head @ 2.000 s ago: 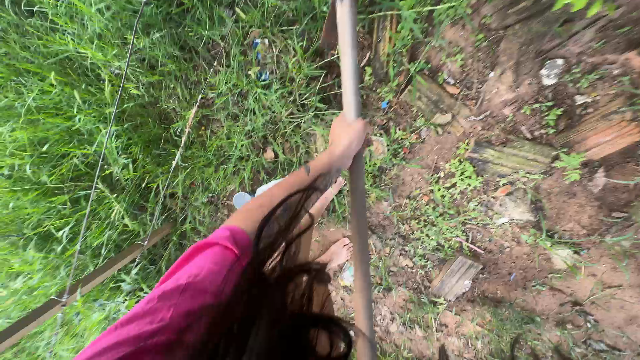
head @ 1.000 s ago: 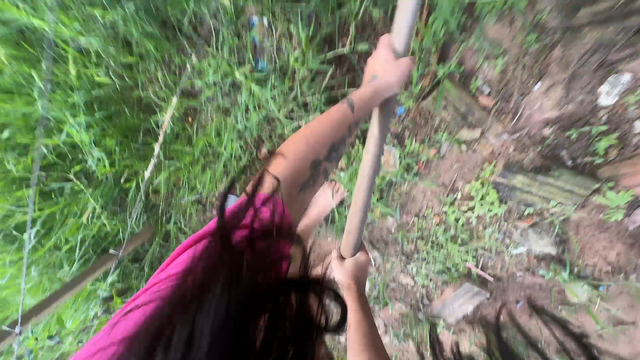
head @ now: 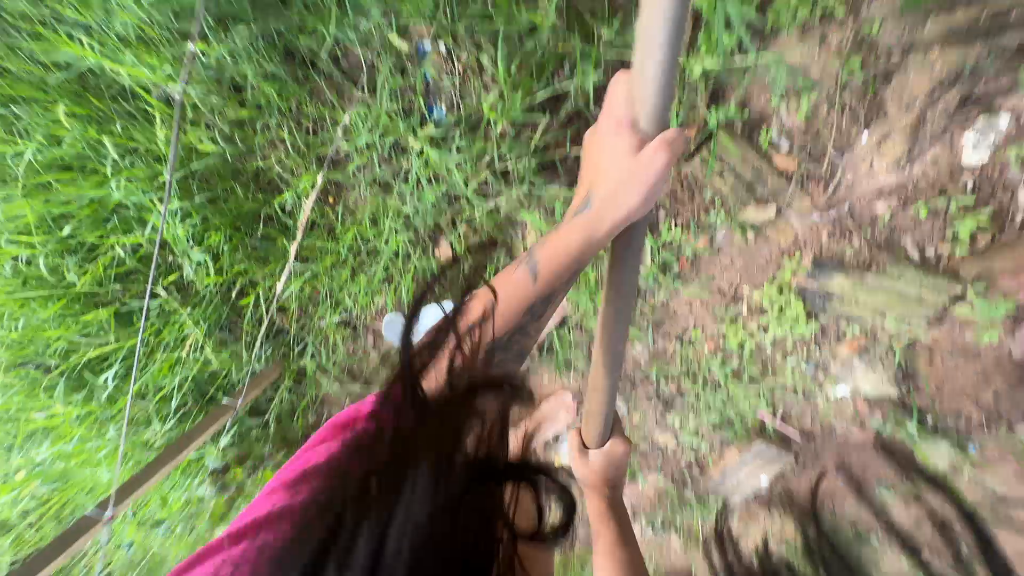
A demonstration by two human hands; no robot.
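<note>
A long wooden handle (head: 620, 320) runs from the top edge down to the middle of the view, leaning slightly. My left hand (head: 628, 156) grips its upper part, the tattooed forearm reaching in from the pink sleeve at lower left. Lower down, my right hand (head: 600, 460) is closed around the handle's bottom end. The handle's far end lies outside the view. Dark hair hangs over part of my left arm and the lower middle. A bare foot (head: 552, 416) shows just left of my right hand.
Tall grass (head: 72, 240) fills the left, crossed by a wire (head: 156, 248) and a wooden post (head: 172, 456). Pieces of wood (head: 888, 296) and a whitish lump (head: 986, 138) lie on reddish soil at right. White objects (head: 432, 316) rest near my left arm.
My right hand, not in view two seconds ago, came into view on the handle's lower end. That end, earlier running to the bottom edge, now shows at my right hand. My left hand stays on the handle.
</note>
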